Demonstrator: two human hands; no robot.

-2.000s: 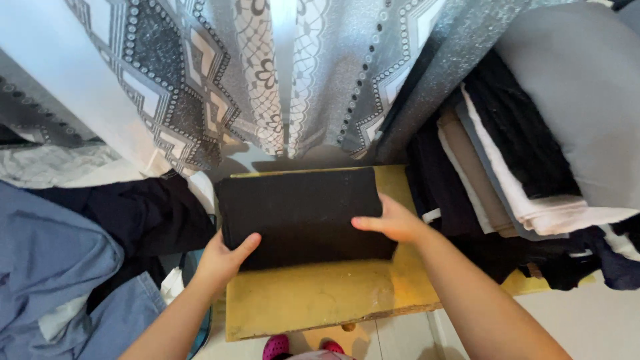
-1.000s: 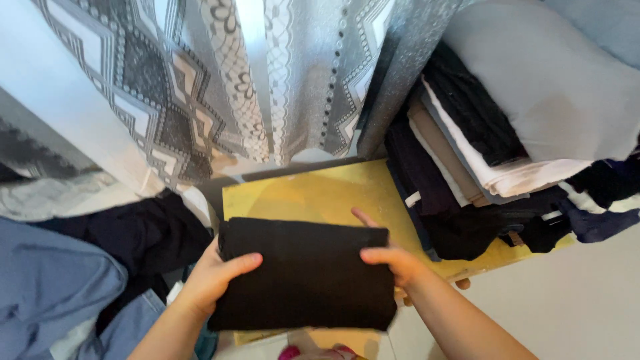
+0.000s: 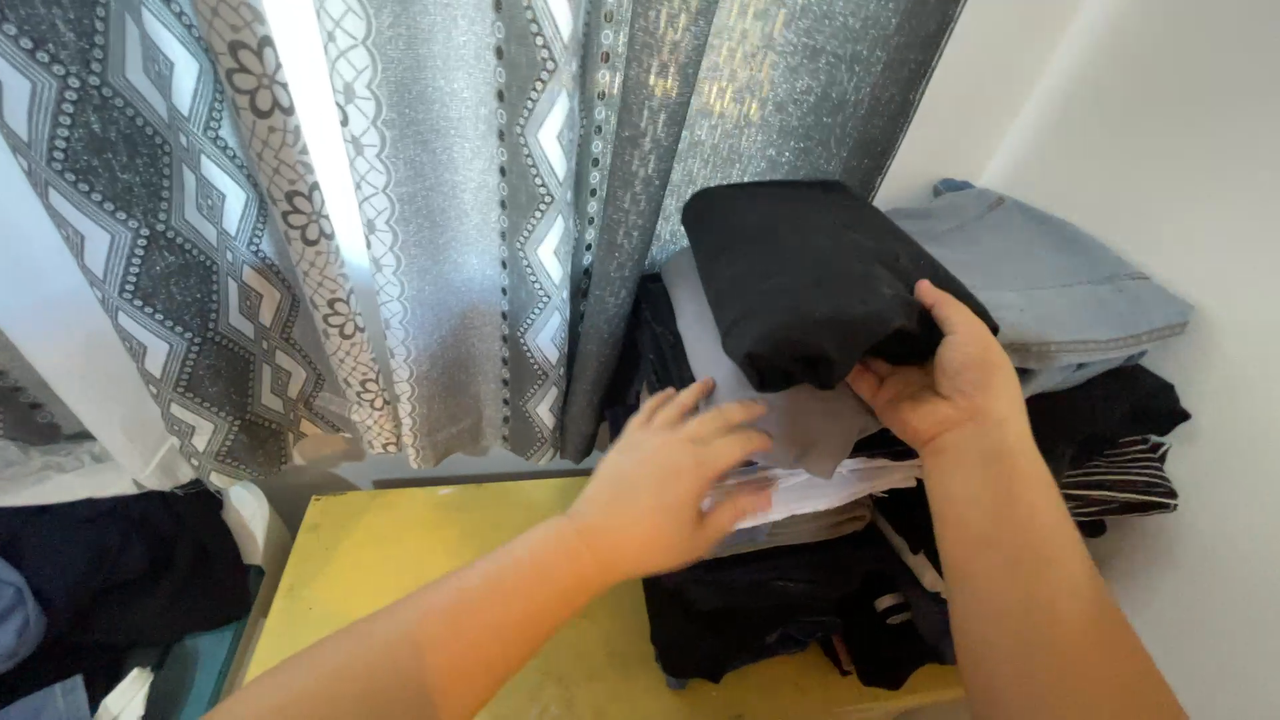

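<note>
A folded black garment (image 3: 800, 270) lies on top of a stack of folded clothes, over a grey garment (image 3: 800, 430). My right hand (image 3: 940, 380) grips its near right edge, thumb above and fingers underneath. Just left of and below the black garment, my left hand (image 3: 680, 470) holds nothing, its fingers spread beside the stack. White cloth (image 3: 830, 490) and dark clothes (image 3: 780, 600) show lower in the same stack. Part of the stack is hidden behind my hands.
The stack stands on a yellow tabletop (image 3: 400, 550). Patterned grey curtains (image 3: 450, 200) hang behind it. Light blue denim (image 3: 1060, 270) and a striped cloth (image 3: 1120, 480) lie at the right by the white wall. Dark clothes (image 3: 130, 560) are piled at the left.
The folded black garment, held in both hands over the yellow tabletop before, is now on the stack at the right. My left hand has let go of it. The view has swung right.
</note>
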